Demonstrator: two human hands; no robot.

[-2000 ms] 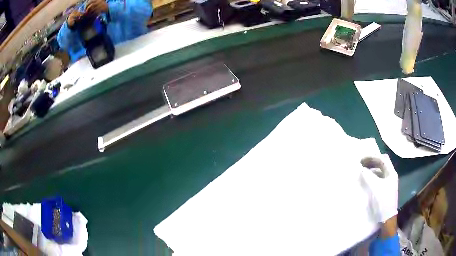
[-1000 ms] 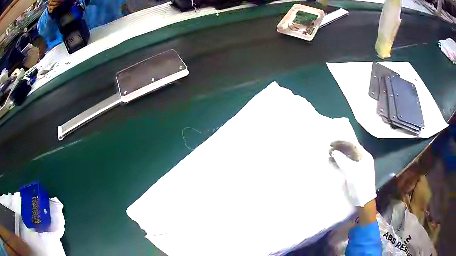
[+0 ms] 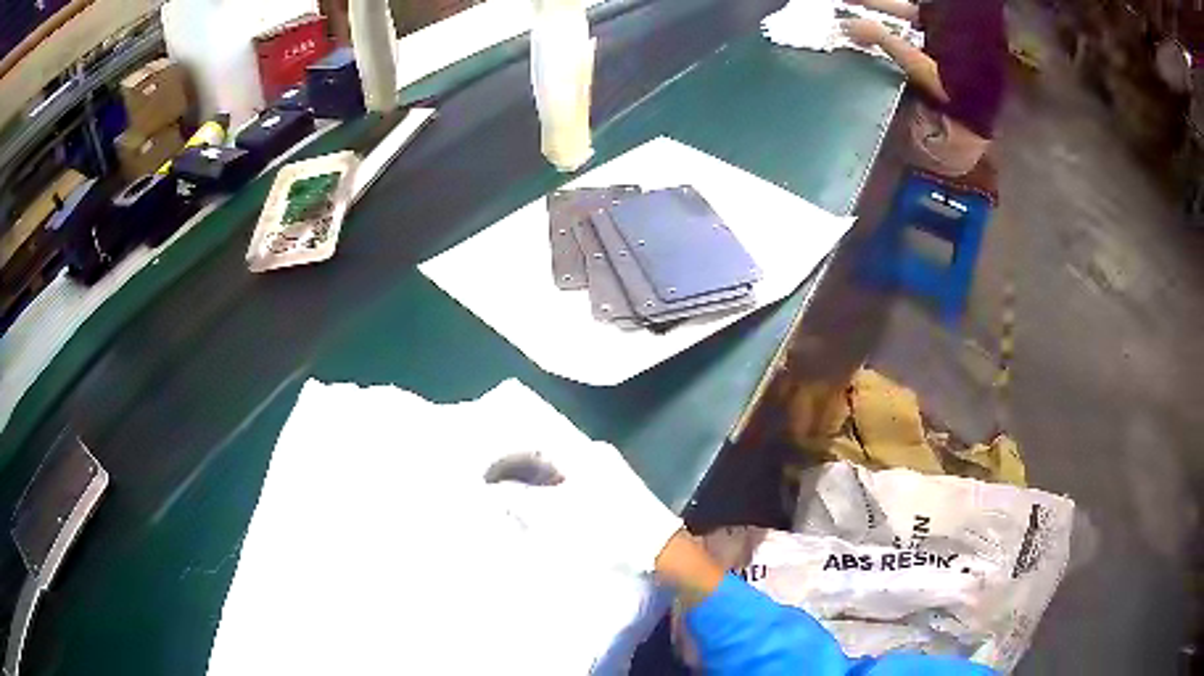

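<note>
My right hand, in a white glove with a blue sleeve, rests on the bright white padding cloth. The glove blends with the cloth, so its fingers cannot be made out; a dark grey patch shows at its left. My left hand is not in view. Several dark grey back cover plates lie in a loose stack on a white sheet, beyond my right hand.
An open housing with a green circuit board is on the dark belt. A covered housing shows at the left edge. A whitish upright object stands behind the sheet. Resin sacks, a blue stool and a person's arms are right.
The view has swung right, so the stack and sheet now sit near the centre. The blue bin has left the picture. My right hand stays on the cloth, with more sleeve showing.
</note>
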